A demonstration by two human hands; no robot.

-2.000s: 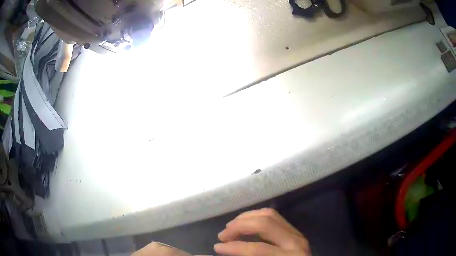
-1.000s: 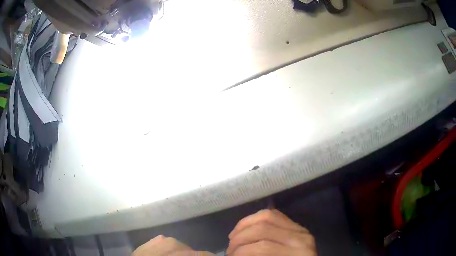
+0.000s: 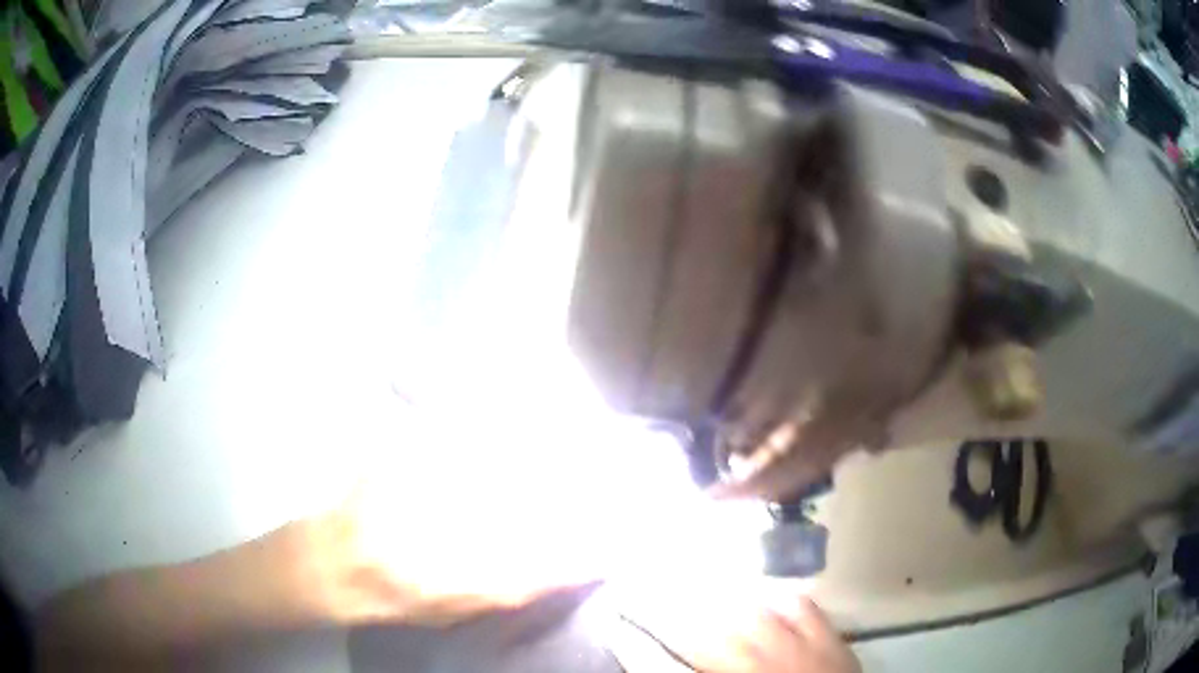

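Note:
A grey fabric panel (image 3: pixel 460 647) lies at the bottom edge in front of the sewing machine head (image 3: pixel 684 250). My left hand (image 3: pixel 381 572) reaches in from the lower left and rests over the panel; its fingers are washed out by the lamp glare. My right hand (image 3: pixel 776 642) is at the bottom edge, right of the panel, partly cut off and bright. A thin dark edge runs between the hands. Whether either hand grips the fabric cannot be told. The needle area is hidden in glare; a small grey block (image 3: pixel 794 546) shows right of it.
A pile of grey and white striped pieces (image 3: pixel 125 210) lies at the left. A purple-handled tool (image 3: pixel 881 72) lies on top of the head. A cream knob (image 3: pixel 1006 381) and black scissor-like handles (image 3: pixel 1006 487) are at the right. Neon green pieces (image 3: pixel 20 79) show far left.
The view has shifted, so the machine head now fills the centre. Both hands have come from below the table's front edge up onto the table, and a grey panel now shows there.

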